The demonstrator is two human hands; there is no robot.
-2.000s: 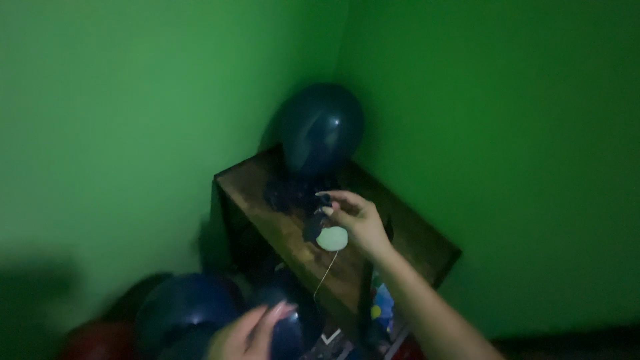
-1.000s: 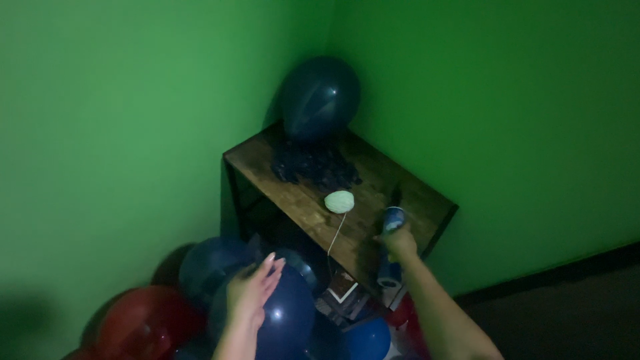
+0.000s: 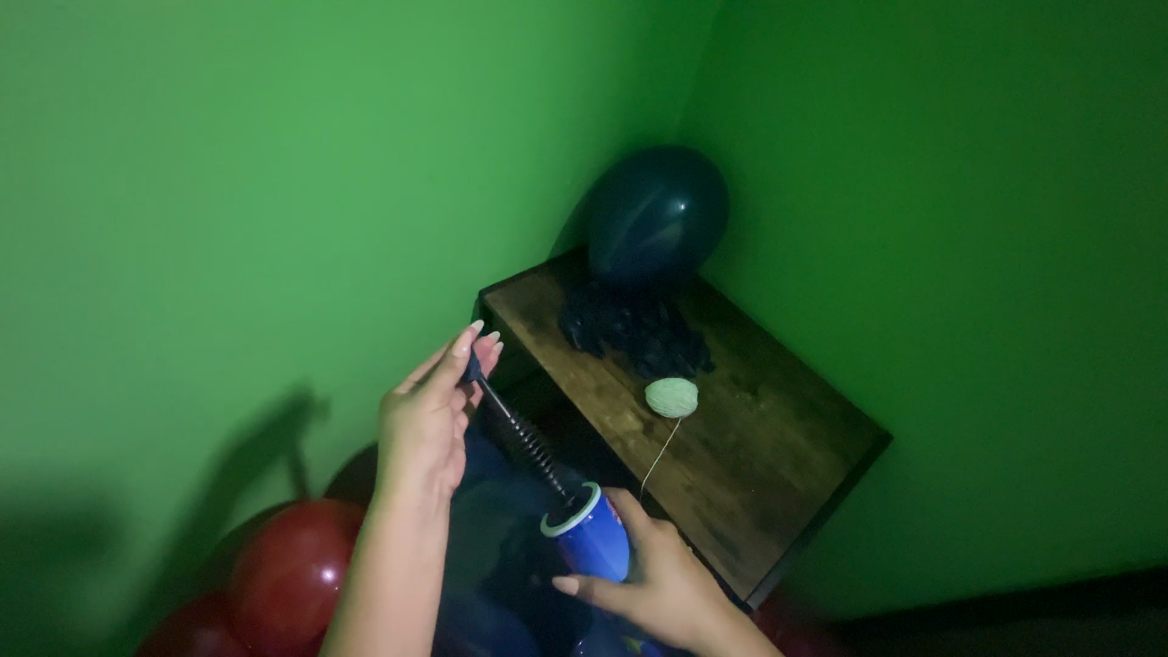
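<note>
My right hand [image 3: 671, 579] grips a blue hand balloon pump [image 3: 598, 538] with a pale rim, tilted up to the left. From its top runs a dark nozzle [image 3: 529, 443] with a ribbed, coil-like part. At the nozzle's upper end, my left hand [image 3: 438, 411] pinches the dark neck of a balloon [image 3: 473, 367] between thumb and fingers. Whether the neck is fully over the nozzle cannot be told. Beyond the hands, a pile of dark uninflated balloons [image 3: 634, 333] lies on a wooden table [image 3: 748, 438], with a pale ball of string [image 3: 672, 398] near it.
An inflated dark blue balloon [image 3: 659, 214] stands at the table's back corner, by the green walls. Red balloons [image 3: 297, 570] lie at the lower left, and dark blue ones [image 3: 484, 547] sit below my hands. A strand of string hangs over the table's front edge.
The pump, upright in my right hand by the table's right part one second ago, has moved left and tilted. My left hand has risen to its nozzle with the small balloon.
</note>
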